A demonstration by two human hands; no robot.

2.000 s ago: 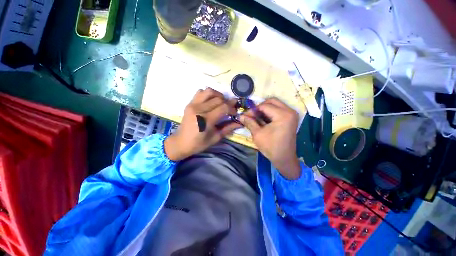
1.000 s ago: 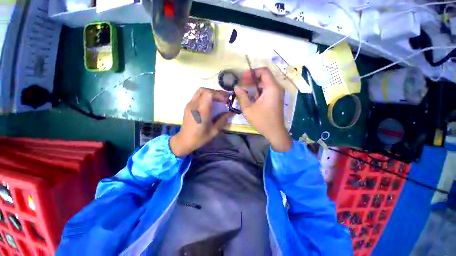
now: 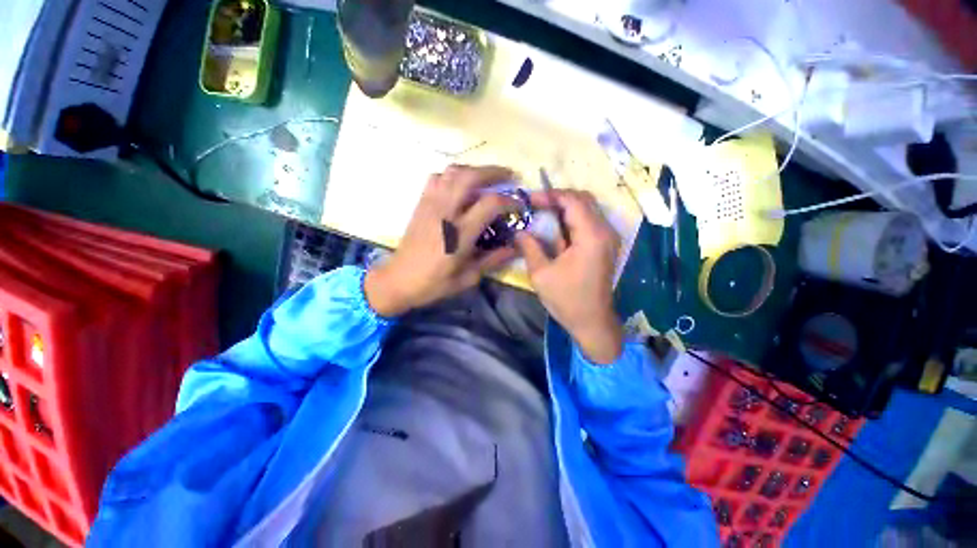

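Observation:
My left hand (image 3: 441, 238) holds a small round watch case (image 3: 504, 227) with a shiny rim and small bright parts inside, over the front of the pale yellow mat (image 3: 370, 177). My right hand (image 3: 579, 257) touches the case from the right with its fingertips. A slim tool (image 3: 545, 180) sticks up from between my right fingers. Its lower part is hidden by the fingers. The black disc is not clearly visible now; the hands cover that area.
A tray of silvery parts (image 3: 441, 56) and a dark overhead tool (image 3: 375, 43) are at the mat's back. A green-rimmed box (image 3: 238, 48) is left. Red foam trays (image 3: 129, 353) stand left, another (image 3: 750, 460) lies right. A tape roll (image 3: 737, 280) is right.
The case has turned in my fingers and its inner side shows. The slim tool tilts lower with my right hand. The black disc with the paler centre has gone from clear view. The whole view has tilted.

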